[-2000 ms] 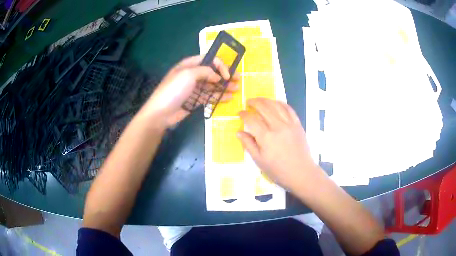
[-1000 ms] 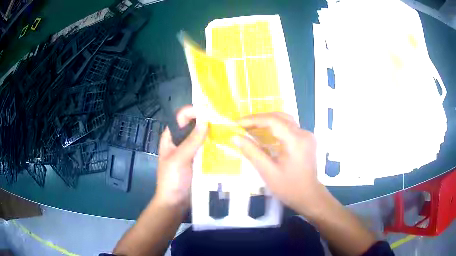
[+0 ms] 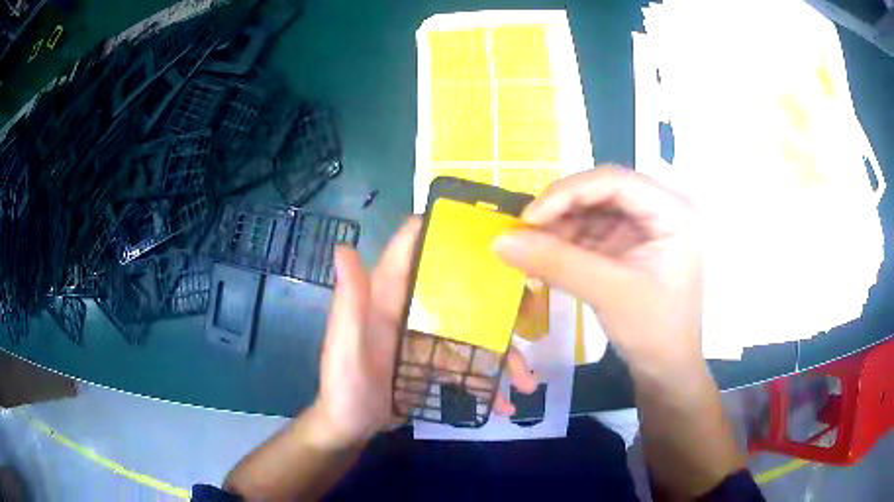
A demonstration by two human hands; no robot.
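Observation:
A black phone front housing [image 3: 418, 345] is held upright over the near part of the adhesive sheet, keypad grid toward me. My left hand [image 3: 363, 343] holds it from the left and beneath, with fingertips showing at its right edge. A yellow adhesive piece [image 3: 466, 279] covers its screen area. My right hand [image 3: 613, 255] pinches the upper right corner of the piece between thumb and index finger; the other fingers are partly hidden. The white adhesive sheet [image 3: 425, 118] with two columns of yellow rectangles lies behind and under the housing.
A tangled black housing pile [image 3: 147, 196] fills the left; one housing [image 3: 233, 306] lies at its near edge. A small black fragment [image 3: 370, 199] is on the green top. Overlapping white backing sheets [image 3: 755, 196] cover the right. A red stool [image 3: 833, 402] stands beyond the curved table edge.
The yellow piece is off the sheet and now on the housing's screen area. My left hand has turned the housing face up. My right hand has moved right and holds the piece's corner.

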